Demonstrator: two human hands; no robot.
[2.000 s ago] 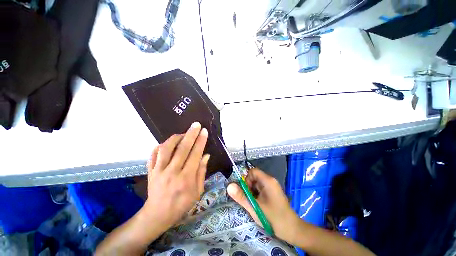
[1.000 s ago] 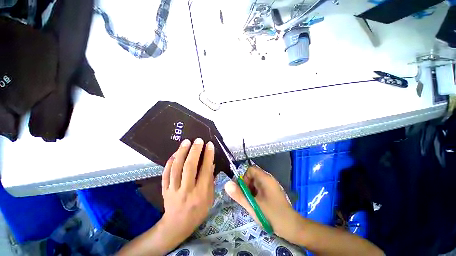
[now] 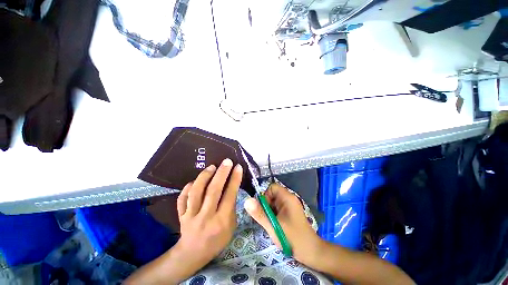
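Observation:
A dark brown stitched piece point(image 3: 192, 158) with white printed digits and a pale stitch line near its edge lies at the table's front edge. My left hand point(image 3: 209, 209) lies flat on its lower part, fingers extended, pressing it down. My right hand point(image 3: 287, 220) holds scissors point(image 3: 274, 224) with a green handle. The silver blades point up and away along the piece's right edge, with a dark sliver of cloth beside them. The lower end of the piece is partly hidden by my hands.
A pile of brown pieces point(image 3: 47, 72) lies at the left. A plaid strip point(image 3: 153, 45) curls at the back. Sewing machine parts and a grey cylindrical part point(image 3: 333, 54) are at the back right. Black thread snips point(image 3: 429, 93) lie right. Blue bins point(image 3: 348, 197) show below the edge.
The brown piece has turned and shifted nearer the table's front edge, with my left hand on it. The scissors have moved slightly left along its right edge.

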